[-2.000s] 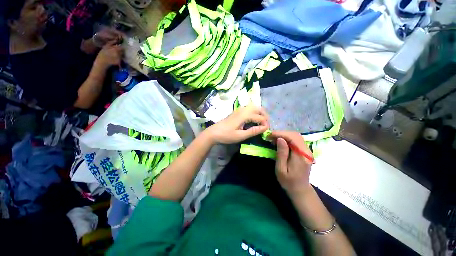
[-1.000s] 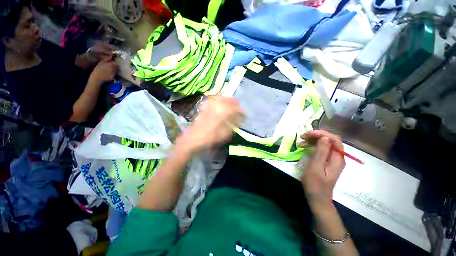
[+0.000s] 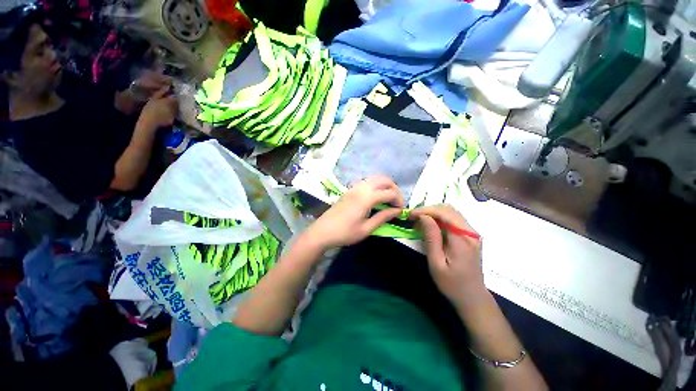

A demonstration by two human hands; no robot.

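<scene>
A grey panel (image 3: 385, 156) with neon and black edges lies flat in front of me, its black band on the far side. My left hand (image 3: 365, 210) pinches the panel's near neon edge (image 3: 397, 230) between thumb and fingers. My right hand (image 3: 450, 248) is beside it, fingertips close to the same edge, holding a slim red tool (image 3: 460, 231) that points out to the right. The tool's tip is hidden at the fingers. The two hands nearly touch.
A fanned stack of neon-trimmed panels (image 3: 276, 92) stands upper left. A white plastic bag (image 3: 200, 183) hangs lower left. Light-blue fabric (image 3: 416, 38) is behind. The sewing machine head (image 3: 603, 72) is at right, above a brownish plate (image 3: 534, 183). Another person (image 3: 84, 126) sits at left.
My left hand has come back from the panel's left side to its near edge. My right hand has moved left to meet it. The panel lies slightly further left.
</scene>
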